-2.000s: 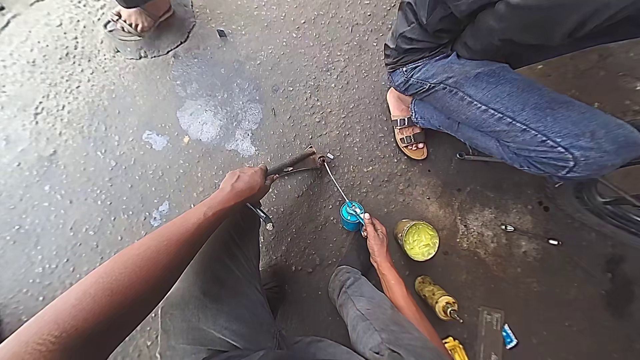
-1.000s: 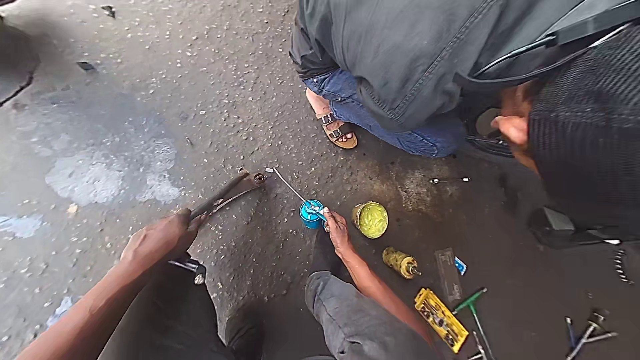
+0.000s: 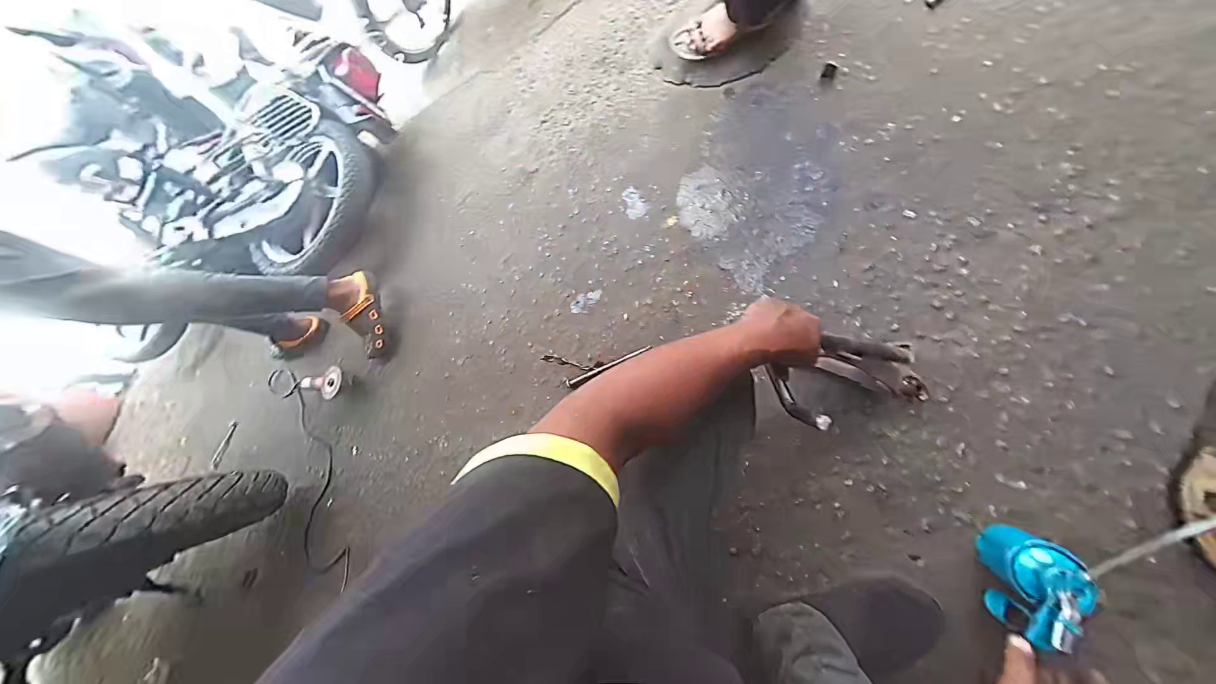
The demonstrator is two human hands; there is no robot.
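My left hand (image 3: pixel 781 331) is closed around a dark, forked metal part (image 3: pixel 864 353), whose far ends point right, just above the ground. A bent lower piece with a pale tip (image 3: pixel 803 410) hangs beside my knee. At the bottom right, a fingertip of my right hand (image 3: pixel 1018 655) shows against a blue tool with a cup-like body (image 3: pixel 1035 570); the rest of that hand is cut off or blurred. From the blue tool a thin metal rod (image 3: pixel 1149 549) runs right, out of view, well apart from the forked part.
Parked motorcycles (image 3: pixel 237 171) stand at upper left, near a person's sandaled foot (image 3: pixel 366 313). A corded metal object (image 3: pixel 323 383) lies below it. Another motorcycle tire (image 3: pixel 142 522) juts in at lower left. Thin metal pieces (image 3: pixel 608 368) lie behind my forearm. Another person's foot (image 3: pixel 705 36) is at the top.
The view has swung far to the left. The blue tool's rod, earlier angled toward the forked part, now points away from it to the right. My left hand still holds the part.
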